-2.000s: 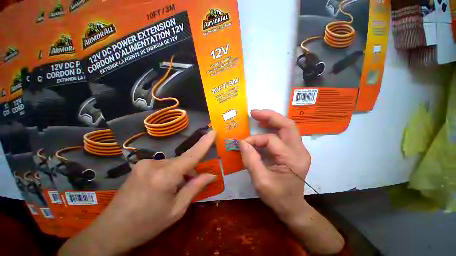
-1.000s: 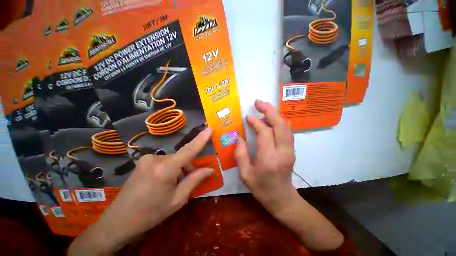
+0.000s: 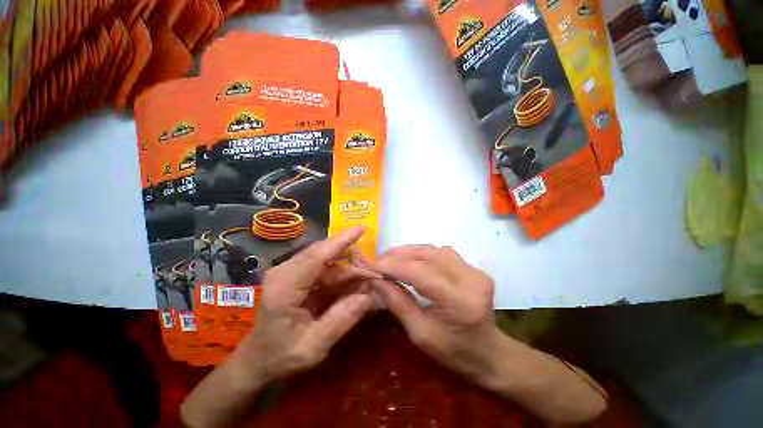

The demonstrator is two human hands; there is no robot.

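Overlapped orange and black cartons (image 3: 284, 180) lie in a fan in front of me, with the yellow-orange side panel (image 3: 355, 180) at the right edge. My left hand (image 3: 314, 301) is over the lower right of the top carton, index finger and thumb apart. My right hand (image 3: 439, 305) is beside it, fingertips pinched on a small, thin, shiny piece (image 3: 361, 267), perhaps sticker backing. The piece reaches in between both hands. Whether my left fingers grip it is unclear. The lower side panel is hidden by the hands.
A loose pile of cartons (image 3: 552, 180) lies on the white table (image 3: 435, 125) at the right. A dense orange carton stack (image 3: 92, 63) is at upper left. Other printed packaging (image 3: 698, 54) is at top right. A crumpled yellow-green bag (image 3: 745, 209) is at the right edge.
Both hands have come together off the side panel, with a thin piece now between them. The view takes in more table. The top carton at right now lies tilted over the pile.
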